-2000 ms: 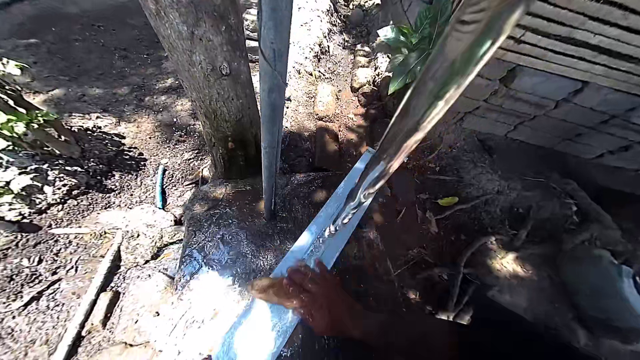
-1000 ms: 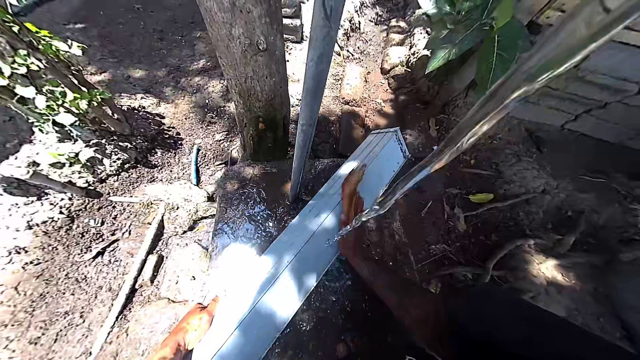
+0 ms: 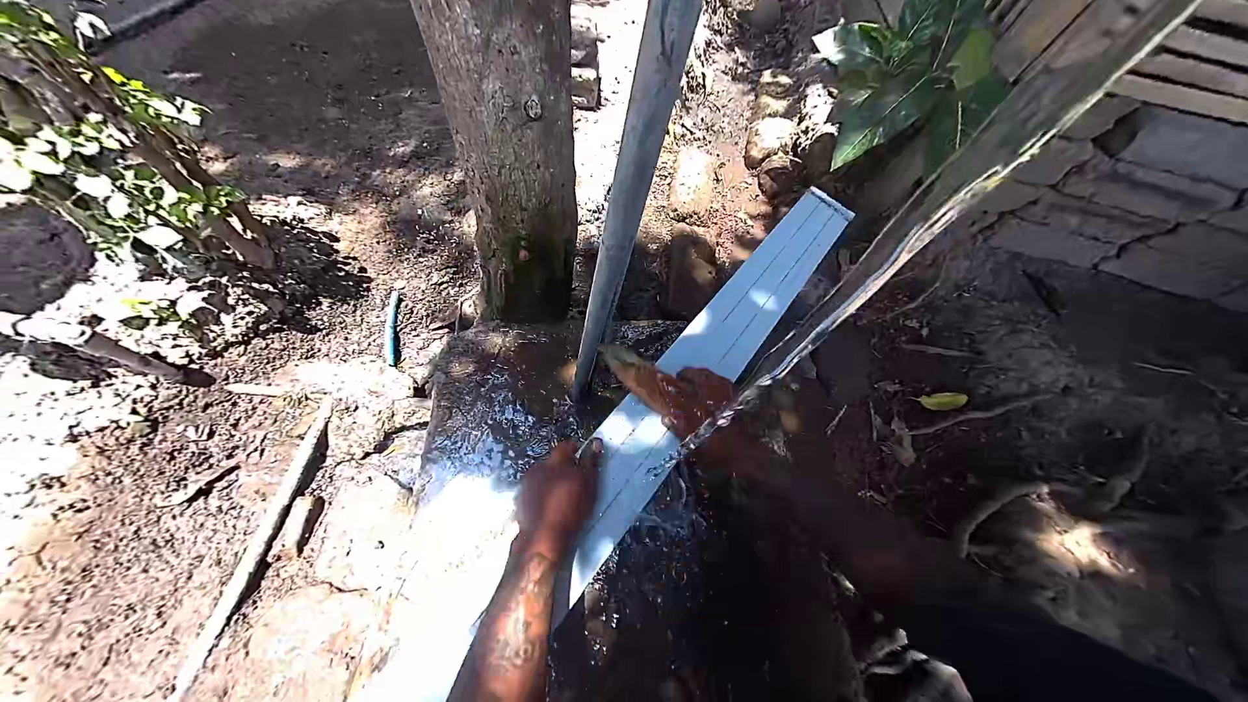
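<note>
A long pale panel with lengthwise grooves (image 3: pixel 760 292) lies slanted over a wet stone slab, its far end pointing up and right. My left hand (image 3: pixel 559 492) grips the panel's left edge. My right hand (image 3: pixel 694 398) lies across the panel just beyond it, against what looks like a yellowish-brown pad or brush (image 3: pixel 634 375); blur hides how it is held. A clear stream of water (image 3: pixel 877 278) falls from the upper right, passing over or beside my right hand toward the panel.
A metal pipe (image 3: pixel 634 175) stands on the wet slab (image 3: pixel 507 370), beside a tree trunk (image 3: pixel 517 146). A stick (image 3: pixel 258 556) and a short blue-green hose piece (image 3: pixel 393 327) lie on the left ground. Leafy plants (image 3: pixel 897 78) and a stone wall (image 3: pixel 1160 185) stand at the right.
My left hand has moved up along the panel from the lower edge of the view. My right hand, earlier nearer the panel's far end, is now closer to my left hand.
</note>
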